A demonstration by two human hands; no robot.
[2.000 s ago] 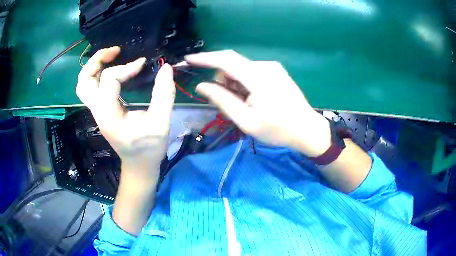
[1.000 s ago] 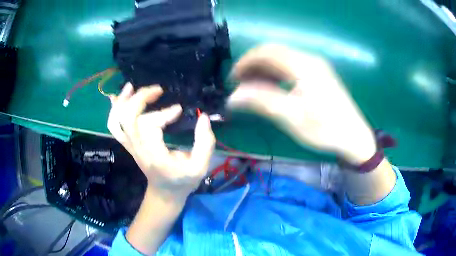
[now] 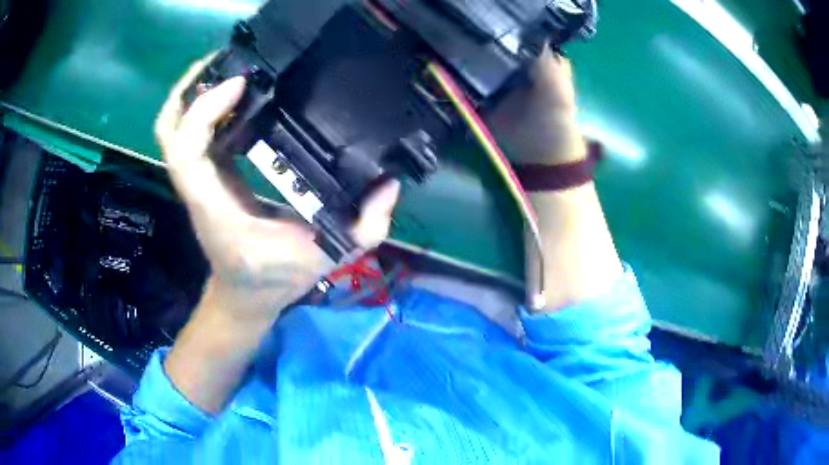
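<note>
The bulky black housing (image 3: 336, 91) is held tilted over the green bench, its top cut off by the picture's edge. My left hand (image 3: 245, 209) grips its lower left end, thumb and fingers around it, beside a white strip (image 3: 285, 182) with two dark spots. My right hand (image 3: 536, 113) is at the housing's right end, partly hidden behind it, and holds it there. A red and yellow wire lead (image 3: 491, 150) hangs from the housing across my right wrist, with a small white plug (image 3: 539, 301) at its free end.
The glossy green bench (image 3: 673, 218) has a white rail (image 3: 745, 64) at the right. A red wire tangle (image 3: 364, 275) lies near my lap at the bench's front edge. A black crate (image 3: 109, 263) stands below the edge at left. A dark maroon band (image 3: 559, 173) is on my right wrist.
The housing has been turned and lifted, so another side with the white strip shows. My right hand, off the housing a second ago, now holds its right end. The coloured lead has swung from left to right.
</note>
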